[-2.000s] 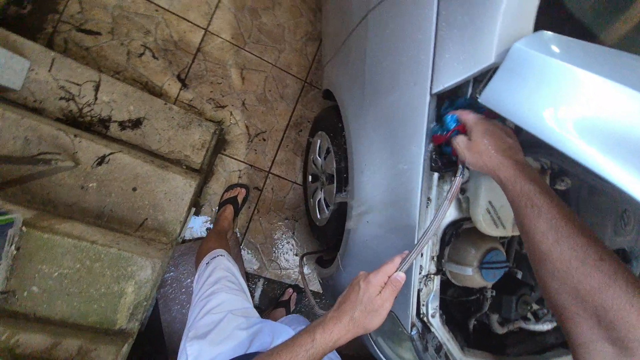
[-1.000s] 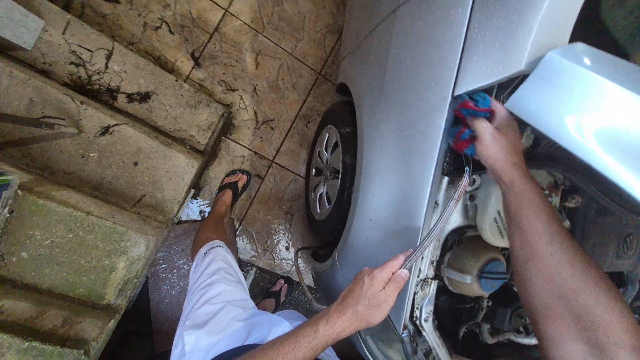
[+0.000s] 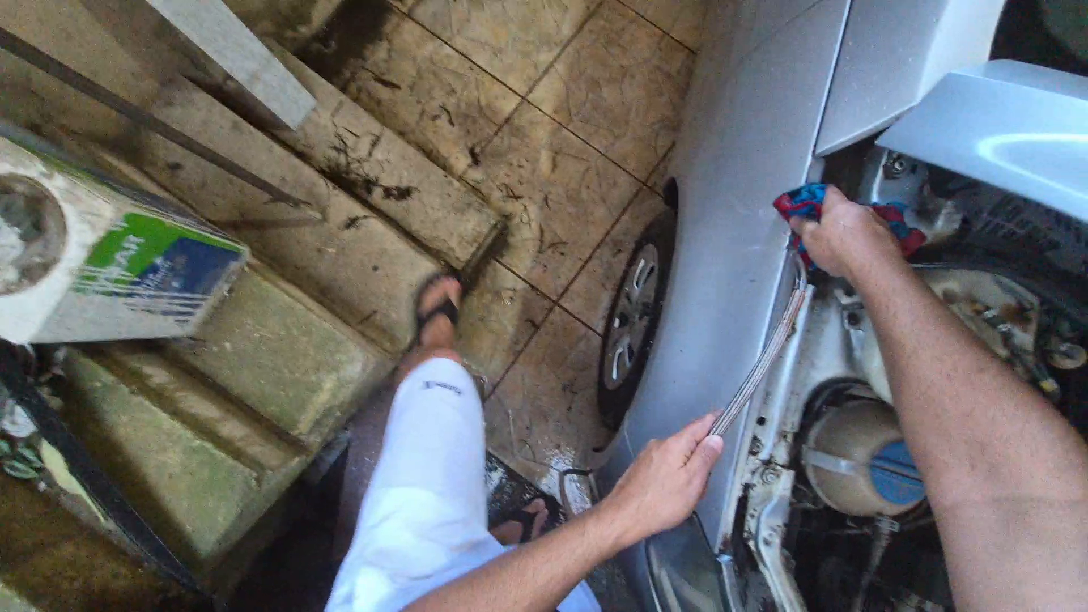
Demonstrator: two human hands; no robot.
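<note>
My left hand [image 3: 671, 476] grips a clear braided hose [image 3: 756, 365] just outside the edge of the silver car fender [image 3: 722, 229]. The hose runs up along that edge, and its far end lies just below my right hand [image 3: 841, 229]. Bunched in my right hand is a red and blue cloth [image 3: 799, 202], held at the upper corner of the engine bay beside the fender. Below my right forearm sits a coolant reservoir with a blue cap [image 3: 897, 472]. Part of the cloth is hidden behind my fingers.
The raised hood [image 3: 1011, 136] stands at upper right. The front wheel [image 3: 633, 319] is beyond the fender. Wet floor tiles [image 3: 586, 170] lie between the car and concrete steps [image 3: 289, 340]. A printed white container [image 3: 127, 255] stands at left. One sandaled foot [image 3: 439, 306] is by the steps.
The cloth and my right hand have shifted onto the fender's edge. The foot has moved onto the concrete step. The view has swung left, bringing in the container.
</note>
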